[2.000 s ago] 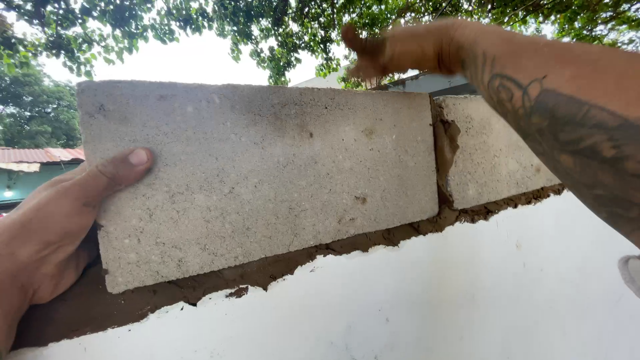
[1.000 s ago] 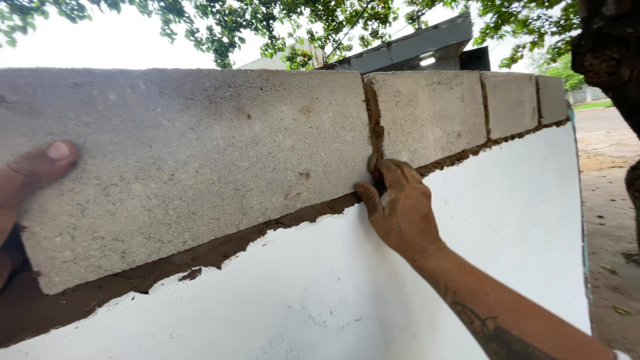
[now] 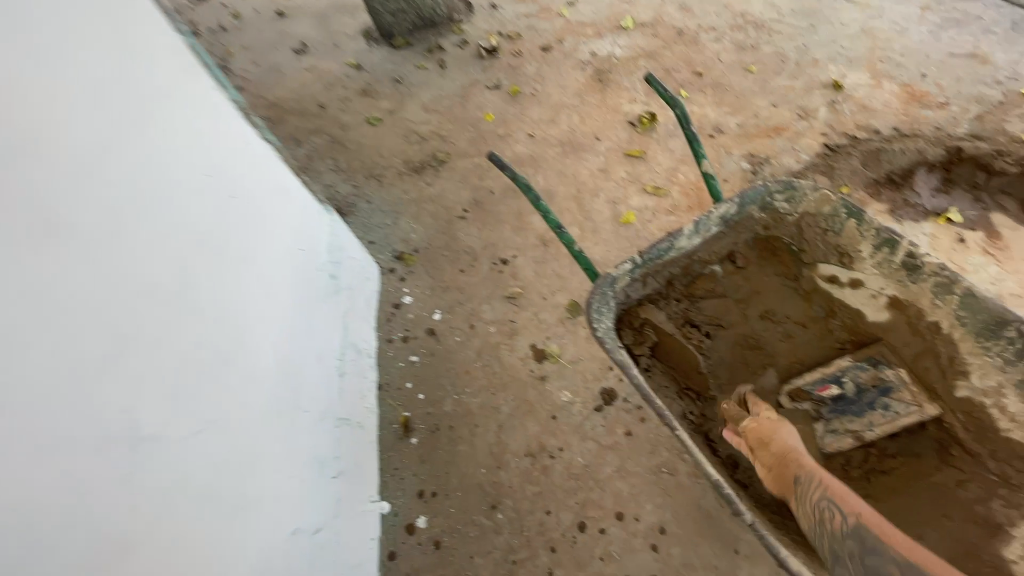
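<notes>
My right hand (image 3: 760,436) reaches into the tray of a wheelbarrow (image 3: 640,376), over wet brown mortar (image 3: 752,320). Its fingers are bent together near the mortar, and whether they grip anything is blurred. Just right of the fingers, a mortar-caked flat tool (image 3: 864,400), perhaps a float or trowel, lies in the tray. My left hand is out of view. The concrete blocks are not in view either.
A white wall (image 3: 184,320) fills the left side. Two green wheelbarrow handles (image 3: 552,220) point up and left. Bare ground (image 3: 480,384) with fallen leaves and white flecks lies between wall and wheelbarrow. A tree trunk's base (image 3: 416,16) stands at the top.
The view has swung down and right, from the block course to the wheelbarrow. My right hand has left the mortar joint between two blocks and is in the tray. My left hand has left view.
</notes>
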